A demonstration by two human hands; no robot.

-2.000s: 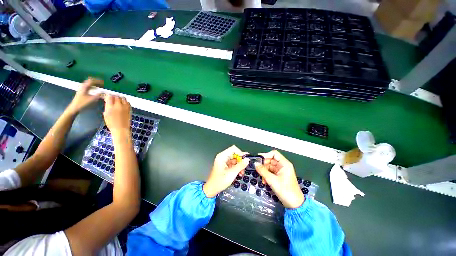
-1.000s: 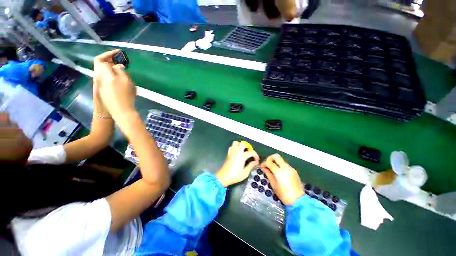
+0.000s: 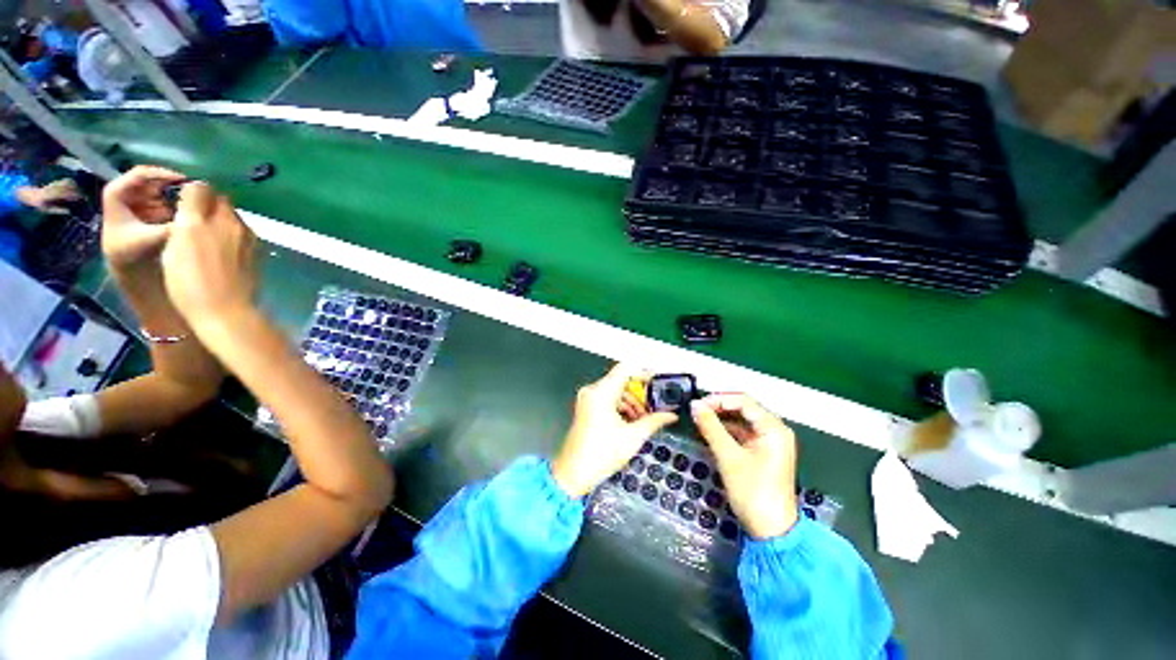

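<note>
My left hand, with a yellow finger cot on one finger, holds a small black device housing between thumb and finger. The housing shows a framed, shiny face. My right hand is just right of the housing, thumb and finger pinched close to its edge; a small dark thing shows at the fingertips, but I cannot tell if it is a separate part. The clear blister tray lies on the bench under my hands, with rows of round black parts; my right hand hides some of them.
The green belt carries several black housings and passes a thick stack of black trays. A white cloth scrap and translucent bottle are at right. At left, a neighbour's hands are raised near another parts tray.
The housing is now clearly visible in my left hand, face towards me. My right hand has come up from over the blister tray. The housings on the belt and the neighbour's hands have shifted.
</note>
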